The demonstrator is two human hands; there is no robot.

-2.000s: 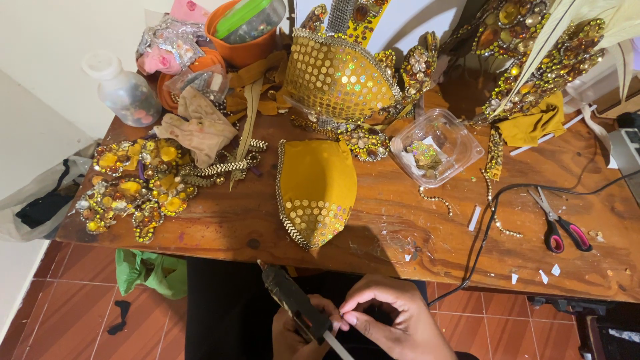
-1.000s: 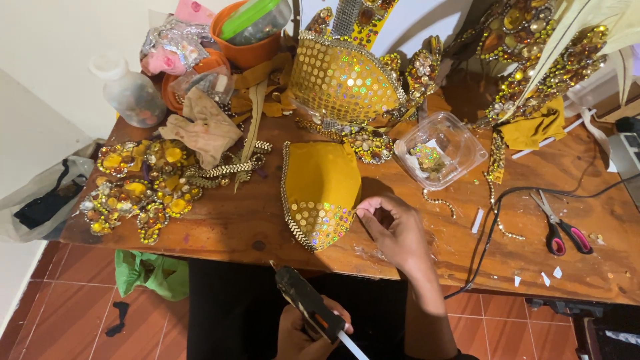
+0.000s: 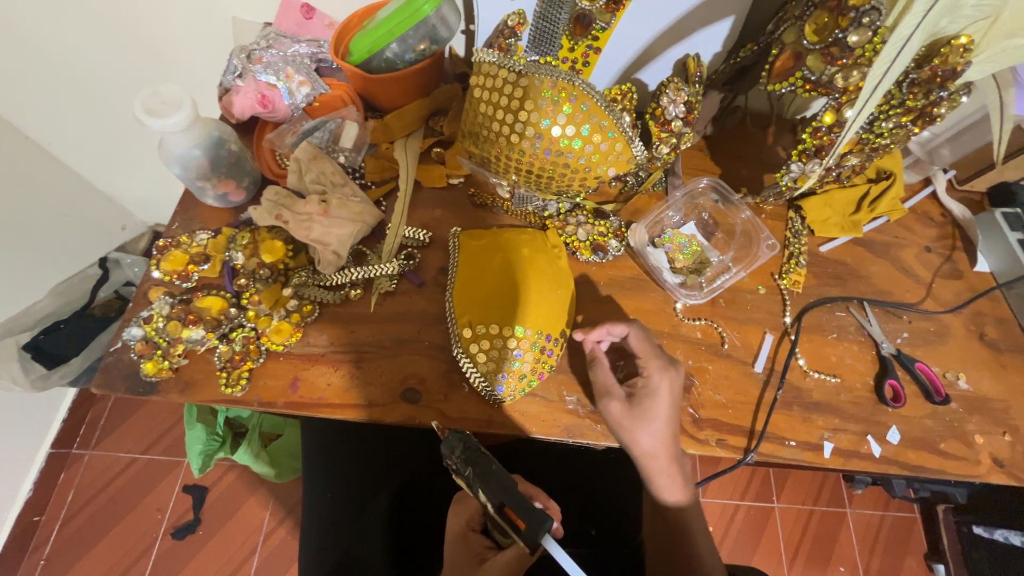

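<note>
A yellow fabric bra cup (image 3: 512,276) lies on the wooden table, its lower part covered with gold sequins and its left edge trimmed with braid. My left hand (image 3: 500,524) grips a black hot glue gun (image 3: 492,484) below the table edge, a white glue stick at its rear. Just right of the cup, my right hand (image 3: 632,376) has thumb and fingertips pinched close together; whether a sequin is between them cannot be told. A clear plastic container (image 3: 720,256) with loose sequins stands beyond it. Behind the cup sits a sequined gold cup (image 3: 552,128).
Jewelled appliqués (image 3: 216,304) and a beige cloth (image 3: 320,208) lie at left, near a plastic bottle (image 3: 200,152) and orange pots (image 3: 388,56). A black cable (image 3: 788,344) crosses the right side beside scissors (image 3: 900,360). Feathered, jewelled pieces (image 3: 864,120) stand behind.
Both hands were together at the glue gun two seconds ago. My right hand then went up to the cup's right edge and is now slightly off it. The glue gun stays in my left hand.
</note>
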